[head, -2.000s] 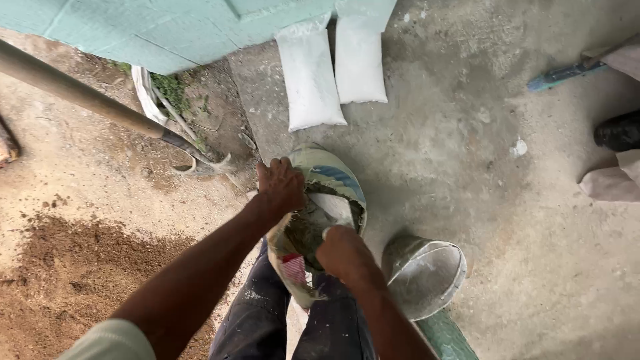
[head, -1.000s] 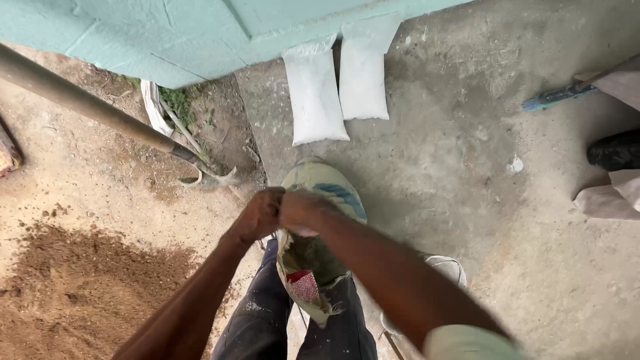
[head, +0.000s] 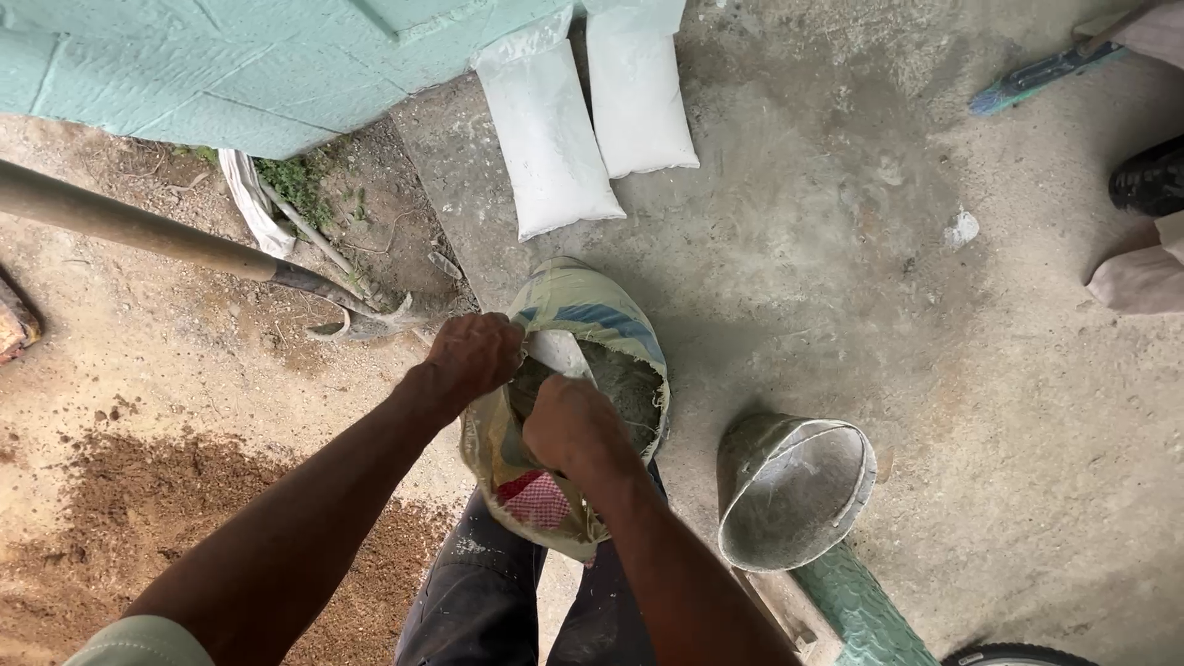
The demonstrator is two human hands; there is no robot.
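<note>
An open woven sack (head: 592, 301) with a blue stripe stands in front of my legs, with grey powder (head: 629, 388) inside. My left hand (head: 479, 356) is closed on the sack's rim at its left side. In my right hand (head: 578, 430), over the sack's mouth, is a pale flat scoop-like tool (head: 562, 353); its handle is hidden by my fingers. A red-and-white checked cloth (head: 535, 499) shows at the near part of the opening.
Two filled white bags (head: 555, 139) lie by the turquoise block wall (head: 277, 65). A shovel (head: 139, 222) and brown soil (head: 157, 536) are at left. A grey-coated bucket (head: 795, 490) is at lower right. Part of a person (head: 1142, 277) shows at the right edge.
One second ago both hands were together at the sack's rim; my right hand is now over the opening with the pale tool. The bucket, then mostly behind my right arm, shows fully.
</note>
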